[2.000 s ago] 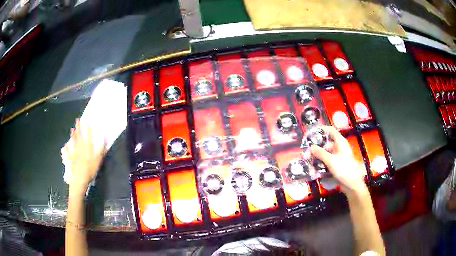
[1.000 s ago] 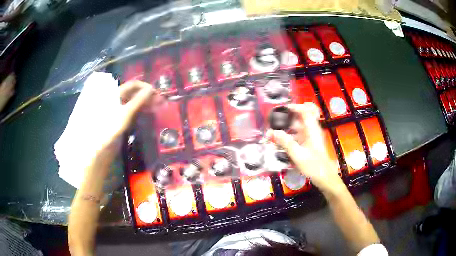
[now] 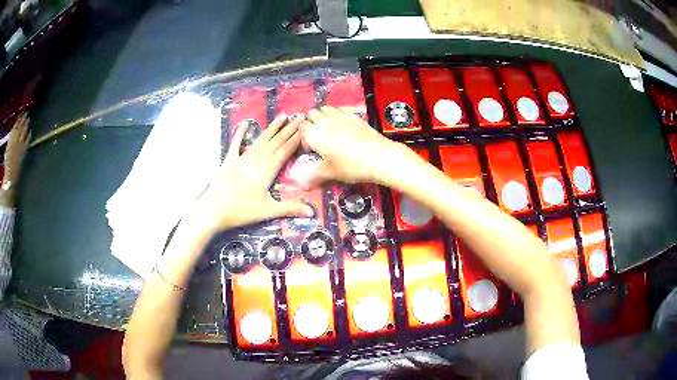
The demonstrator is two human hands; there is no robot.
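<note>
The glossy black tray (image 3: 249, 355) holds red housings (image 3: 464, 163), most in view with pale circles. Clear carrier film (image 3: 220, 152) lies over the tray's upper left part. Black-and-silver trim discs (image 3: 318, 246) show along the film's lower part, several in a row. One disc (image 3: 399, 113) sits on a top-row housing right of the film. My left hand (image 3: 256, 178) is spread open, palm down, on the film. My right hand (image 3: 330, 145) is beside it, fingers bent down at the film; whether they grip anything is hidden.
White paper sheets (image 3: 167, 174) lie left of the tray, partly under my left forearm. Another person's hand (image 3: 15, 148) is at the far left edge. A metal upright (image 3: 332, 16) and a tan board (image 3: 519, 22) are behind the tray. Another filled tray (image 3: 663, 104) is at the right edge.
The film has moved left across the tray, uncovering right-hand housings. My right hand has moved left, and my left hand now lies flat on the film. The view has shifted.
</note>
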